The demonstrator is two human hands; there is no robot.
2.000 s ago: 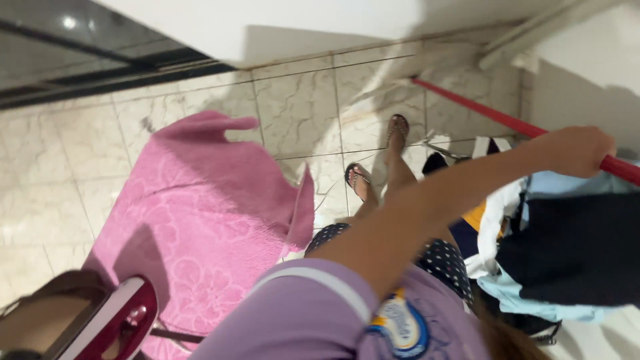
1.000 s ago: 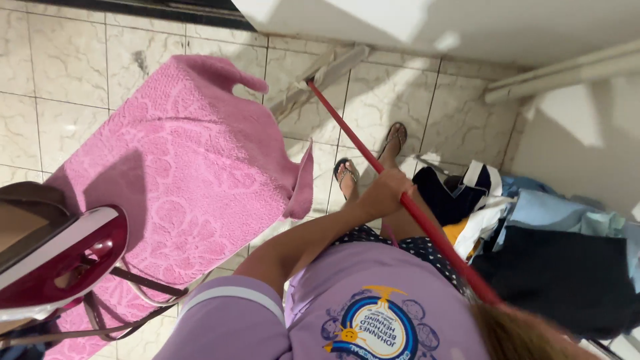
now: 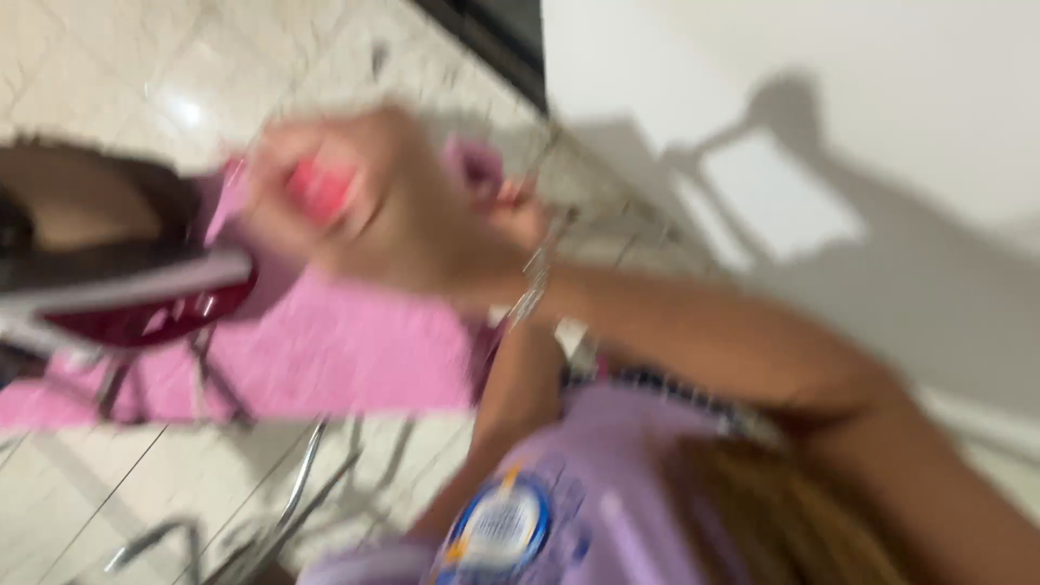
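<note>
My right hand (image 3: 357, 203) is closed around a red pole (image 3: 321, 191), whose end shows between the fingers; a bracelet or watch is on that wrist. Behind it, my left hand (image 3: 520, 211) is blurred and partly covered by the right arm, so what it grips cannot be made out. Below and behind the right hand lies a pink towel (image 3: 366, 349). A red and white clothes iron (image 3: 154, 305) is at the left over the towel. The pole's lower part is hidden.
A white wall (image 3: 918, 97) takes up the upper right, with shadows on it. Pale tiles (image 3: 97, 487) cover the floor. Curved metal legs (image 3: 305, 471) stand at the lower left. A dark brown object (image 3: 97, 195) sits beside the iron.
My right hand has moved from the lower right to the upper left, holding the pole's end. The view has shifted strongly; the clothes pile and the feet are out of sight.
</note>
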